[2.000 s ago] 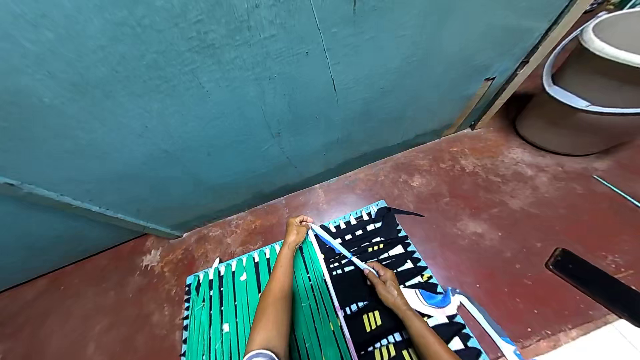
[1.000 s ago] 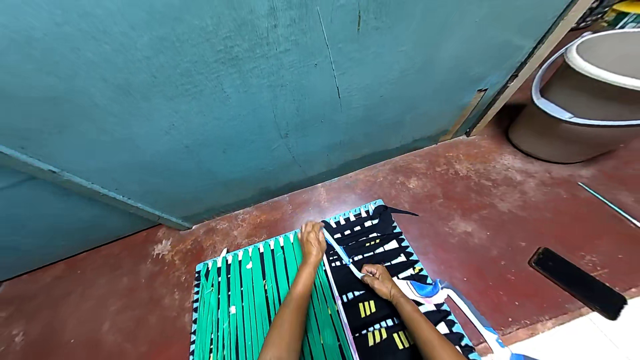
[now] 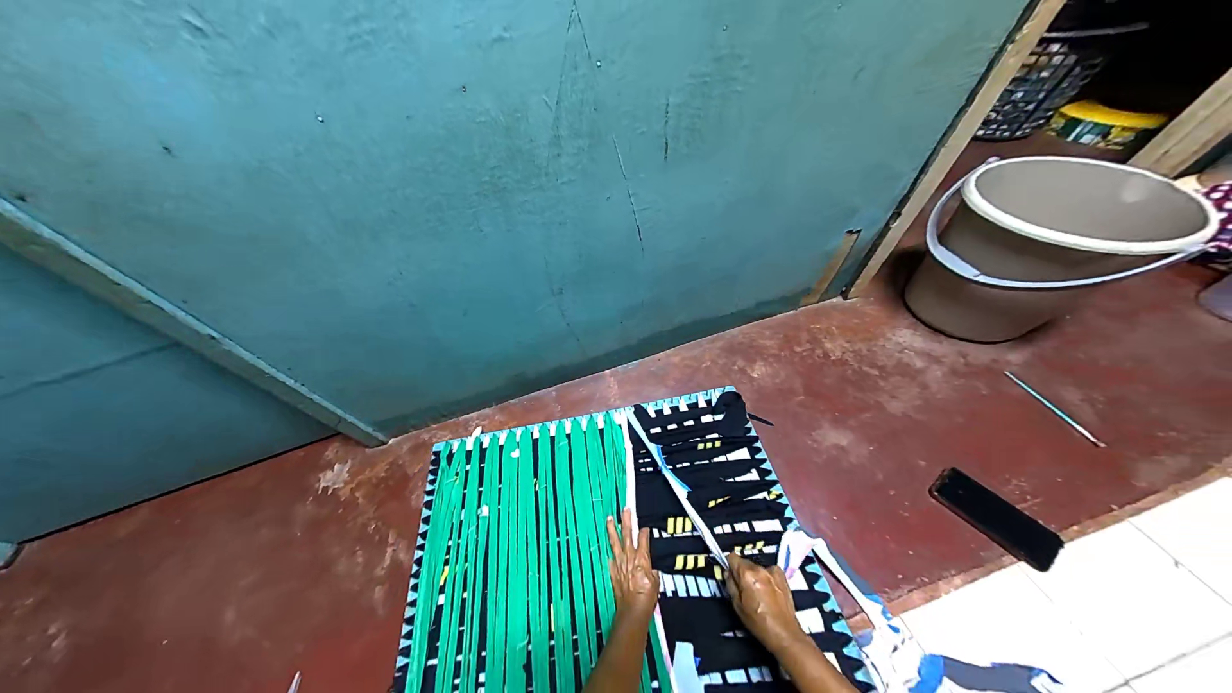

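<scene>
A toothed rectangular frame (image 3: 417,563) lies on the floor, strung with green fabric strips (image 3: 520,539) lengthwise on its left part and black patterned strips (image 3: 688,500) crosswise. My left hand (image 3: 632,568) rests with spread fingers on the strips near the border of green and black, beside a white strip. My right hand (image 3: 760,592) is closed on a white and blue fabric strip (image 3: 679,486) that runs taut from the frame's far edge. More white and blue fabric (image 3: 890,635) trails off the frame's right side onto the floor.
Beyond the frame stands a teal wall (image 3: 481,192). To the right are a brown bucket (image 3: 1011,260) with a white handle, a thin stick (image 3: 1054,409) and a black phone-like object (image 3: 996,518) on the red floor. White tiles (image 3: 1068,606) lie at the lower right.
My left hand has come down from the far edge of the frame, its fingers now spread. My right hand has moved nearer to me, with a longer stretch of strip beyond it.
</scene>
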